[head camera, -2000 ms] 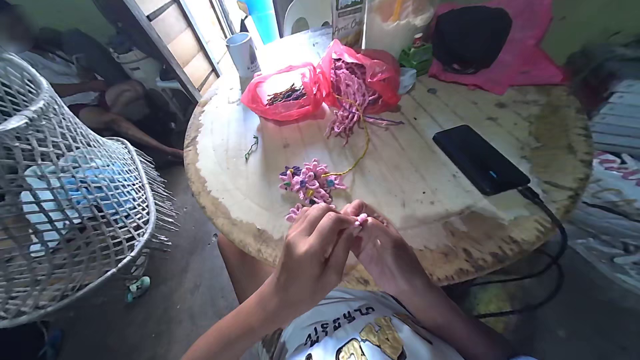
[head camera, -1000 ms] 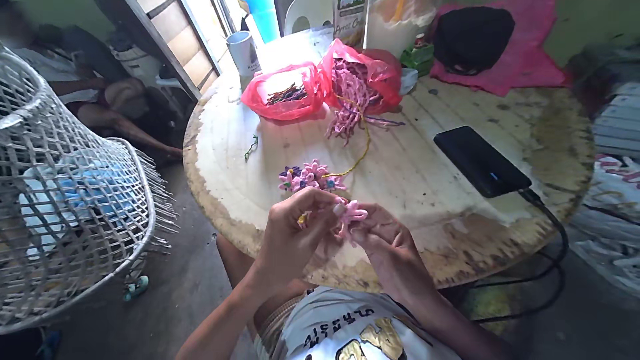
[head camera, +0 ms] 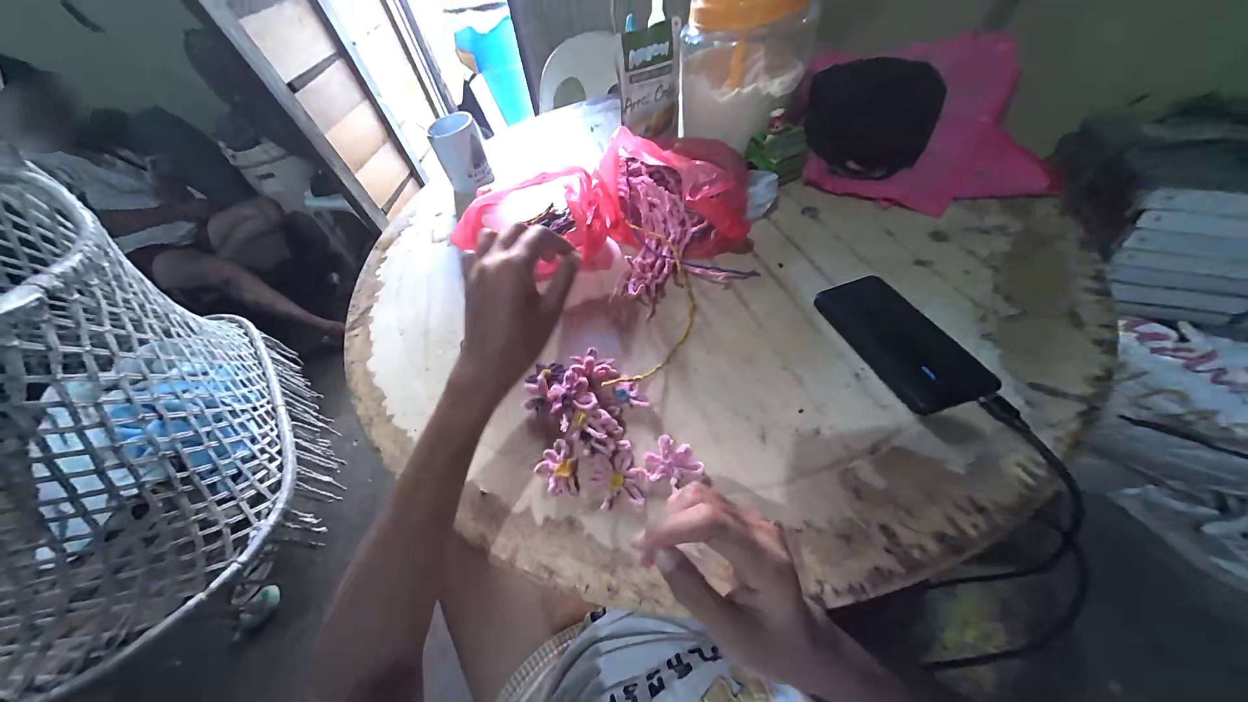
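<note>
My left hand (head camera: 517, 292) reaches over the near edge of a pink plastic bag (head camera: 487, 210) with thin dark pieces inside; whether its fingertips touch the contents is hidden. Beside that bag, another pink bag (head camera: 726, 185) spills pink cords (head camera: 653, 229). A yellow cord (head camera: 690, 317) curves down to a cluster of pink flowers (head camera: 585, 405), some with yellow centres. One separate pink flower (head camera: 673, 460) lies right of the cluster. Just below it is my right hand (head camera: 726, 556), fingers curled but apart, with nothing seen in it.
A black power bank or phone (head camera: 907, 341) with a cable lies at right. At the back stand a mug (head camera: 460, 151), a jar with an orange lid (head camera: 746, 78) and a black cap (head camera: 875, 117) on pink plastic. Left are a woven wicker frame (head camera: 146, 439) and a seated person (head camera: 185, 214).
My hands were together holding a small pink piece; now they are apart. The left has moved up to the bag. A separate pink flower now lies on the table near my right hand.
</note>
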